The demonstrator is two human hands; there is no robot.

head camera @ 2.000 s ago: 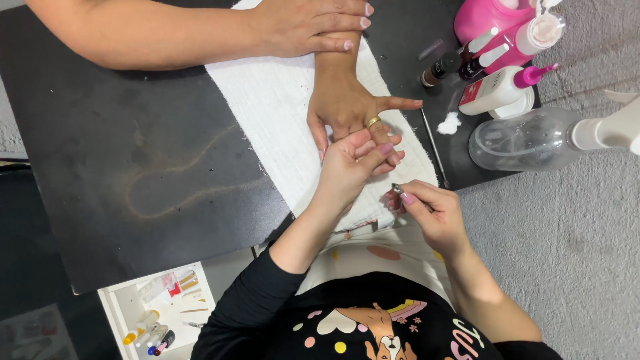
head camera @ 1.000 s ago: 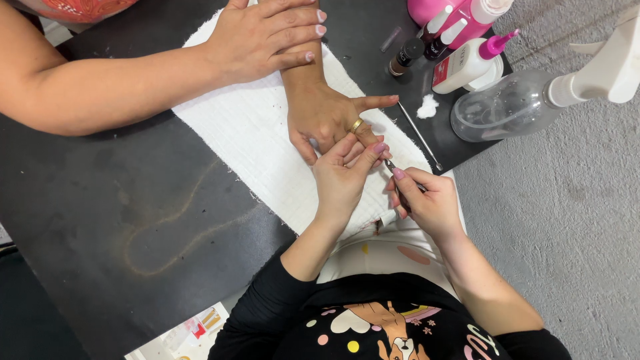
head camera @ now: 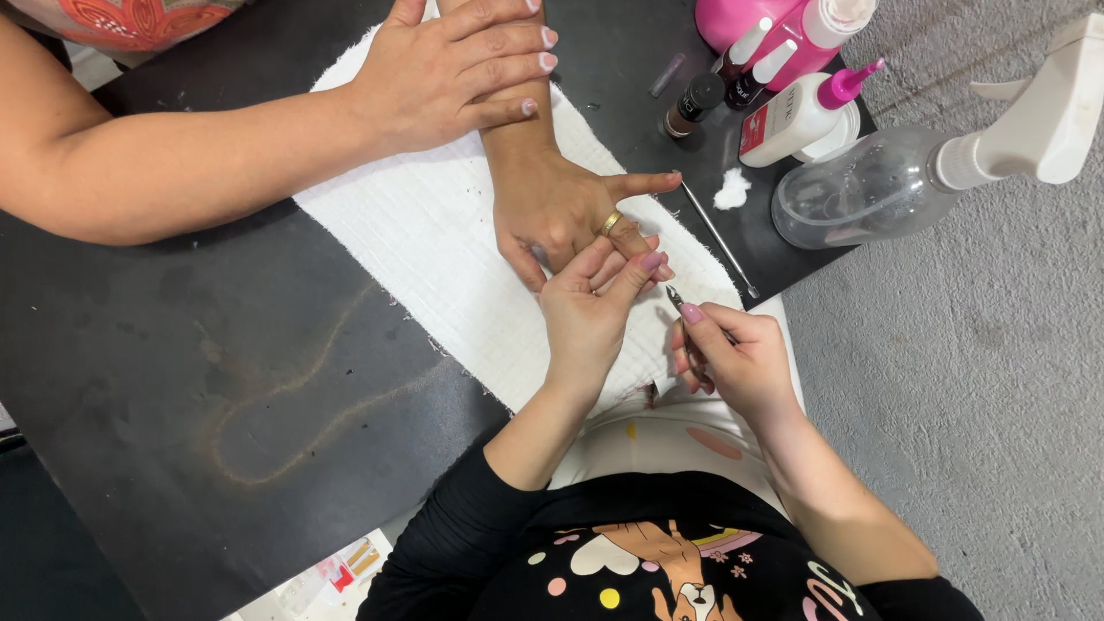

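Observation:
My left hand (head camera: pixel 595 302) holds a finger of another person's hand (head camera: pixel 561 198), which wears a gold ring (head camera: pixel 611 223) and lies palm down over a white towel (head camera: pixel 414 224). Metal cuticle nippers (head camera: pixel 675 296) are gripped in my right hand (head camera: pixel 733 354); their jaws point at the held fingertip, a small gap away. The person's other hand (head camera: pixel 470 73) rests across the wrist and forearm of the hand I hold. Just right of the towel a metal cuticle pusher (head camera: pixel 718 240) lies on the black table (head camera: pixel 172 362).
At the table's right corner stand a clear spray bottle (head camera: pixel 862 190), a white bottle with a pink nozzle (head camera: pixel 785 121), nail polish bottles (head camera: pixel 693 105) and pink bottles (head camera: pixel 798 34). A cotton piece (head camera: pixel 732 189) lies beside them. An open drawer (head camera: pixel 328 578) with small items shows below.
Two seconds ago the nippers were lower, away from the held fingers; one second ago their tip was at the fingertip. Now a small gap shows between them. The view has shifted somewhat.

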